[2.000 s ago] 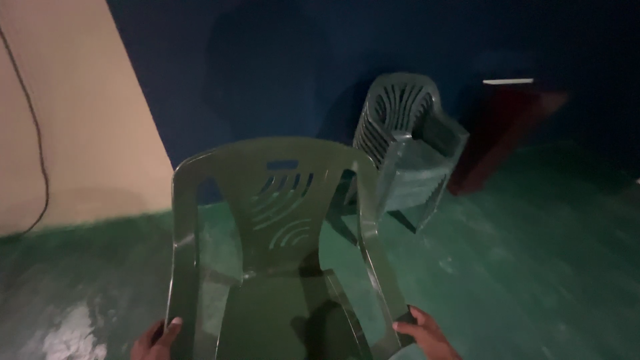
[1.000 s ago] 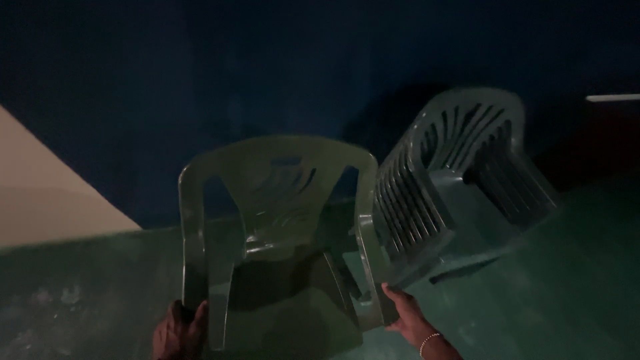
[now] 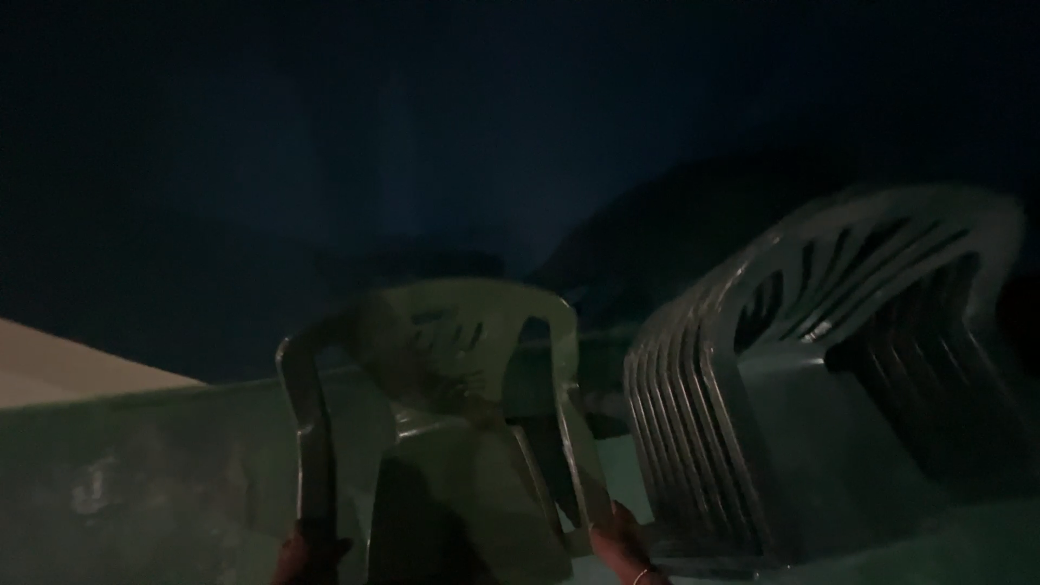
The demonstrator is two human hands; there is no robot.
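A green plastic armchair (image 3: 467,479) stands upright in front of me, its slotted backrest toward the wall. My left hand (image 3: 309,554) grips the front of its left armrest. Around the front of the right armrest my right hand (image 3: 621,543) is closed, with a thin bracelet at the wrist. Just to the right is a stack of several plastic armchairs (image 3: 829,422), close beside the held chair. The image is dim, and the chair's legs are hidden.
A dark blue wall (image 3: 406,162) rises behind the chairs. Green floor (image 3: 146,479) spreads at the left and continues under the stack. At the far left a pale wall section (image 3: 73,370) meets the floor.
Both hands have kept hold of the armchair while it came closer to the wall and the stack. The stack looks much nearer, and the view has shifted.
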